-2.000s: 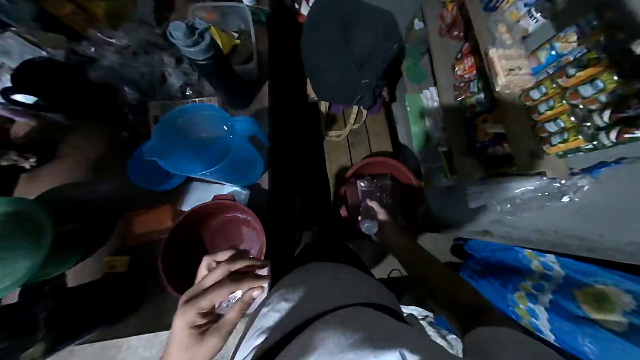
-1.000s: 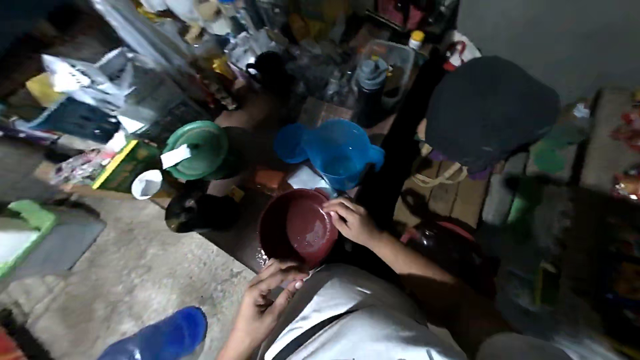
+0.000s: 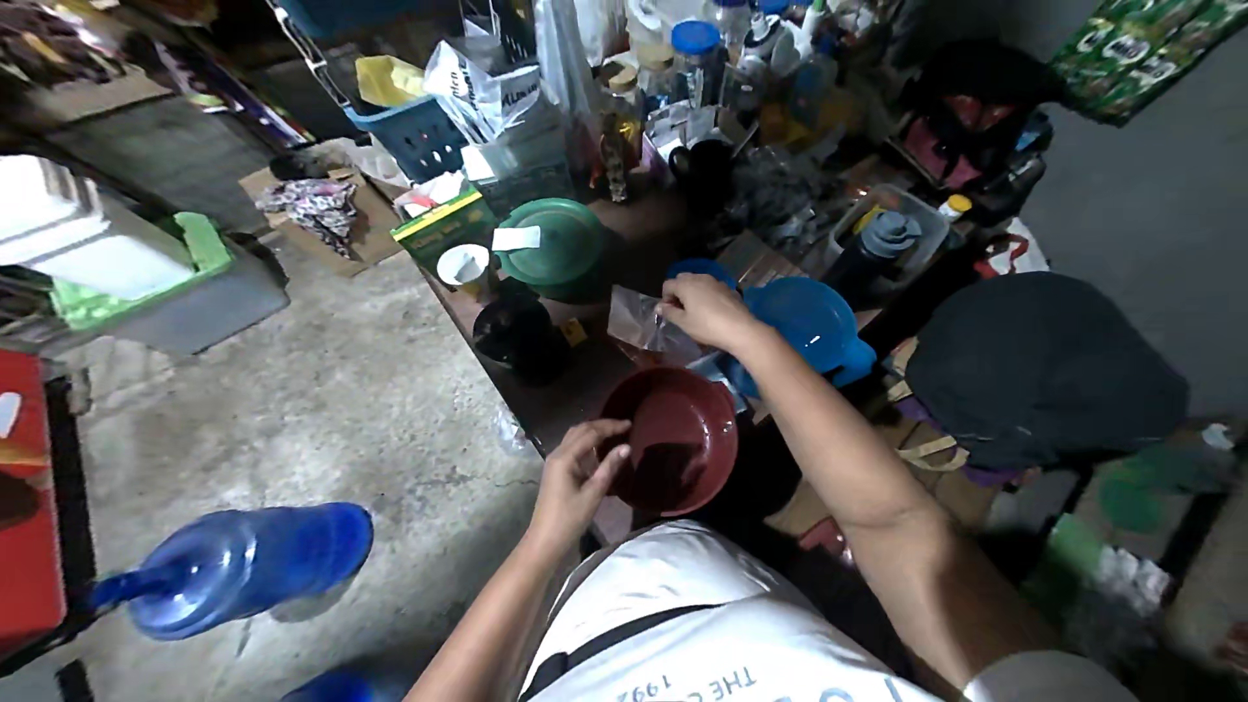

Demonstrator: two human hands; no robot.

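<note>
My right hand [image 3: 704, 307] reaches over the table and has a clear plastic bag [image 3: 639, 320] pinched between its fingers. Beneath that forearm lies a blue plastic pitcher [image 3: 804, 327], with a blue lid [image 3: 704, 268] partly behind the hand. Close to my body a dark red plastic bowl [image 3: 682, 444] stands at the table edge. My left hand [image 3: 585, 478] is at the bowl's left rim, thumb and fingers apart, with nothing seen in it. Whether its fingertips touch the bowl is unclear.
A green lidded container [image 3: 551, 244], a white cup [image 3: 464, 268] and a black pot [image 3: 512, 331] stand left on the table. Jars and a dark tumbler [image 3: 877, 249] are farther back. A black backpack [image 3: 1048, 370] sits right; a blue water jug [image 3: 253, 565] lies on the floor.
My right hand has moved from the red bowl's rim to beyond it and now has a clear bag. My left hand has come up beside the bowl. The view has swung left.
</note>
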